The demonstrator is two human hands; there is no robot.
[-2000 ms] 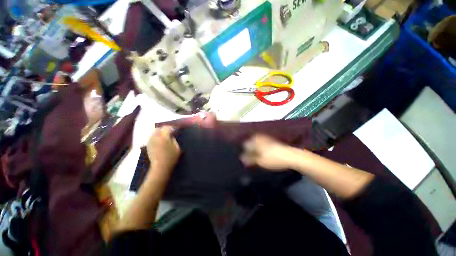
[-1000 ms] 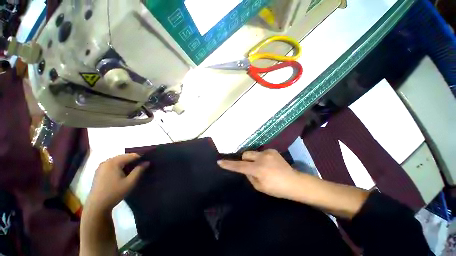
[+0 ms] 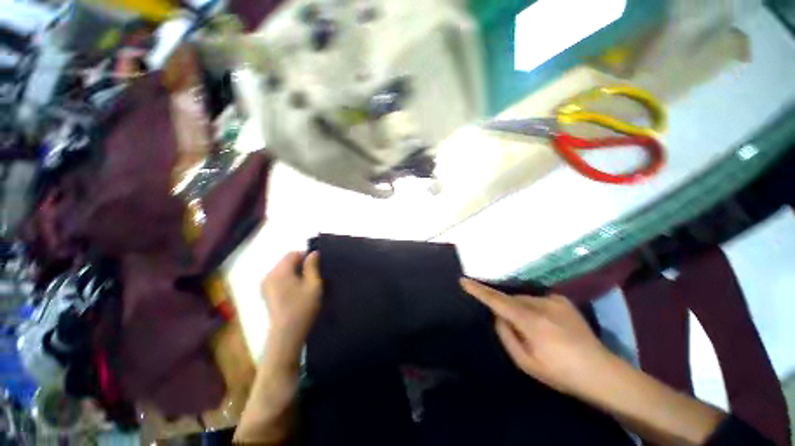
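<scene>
A black fabric piece point(image 3: 388, 287) lies at the machine table's near edge, its straight top edge just in front of the sewing machine head point(image 3: 366, 96). My left hand point(image 3: 293, 292) grips its left edge, thumb at the top left corner. My right hand point(image 3: 545, 335) is at its right edge, index finger pointing onto the top right corner; whether it pinches cloth there is not clear. The lower part of the cloth merges with my dark clothes. The picture is blurred.
Scissors with yellow and red handles point(image 3: 610, 161) lie on the machine bed beside the control panel point(image 3: 497, 61). A green ruler-marked edge point(image 3: 601, 244) runs along the right. Maroon panels point(image 3: 139, 174) are heaped at left. Narrow maroon pieces point(image 3: 658, 322) lie over white sheets at right.
The view has swung left, so machine and scissors appear further right. The black fabric, earlier blurred in motion with maroon cloth showing, now lies with a straight top edge between both hands.
</scene>
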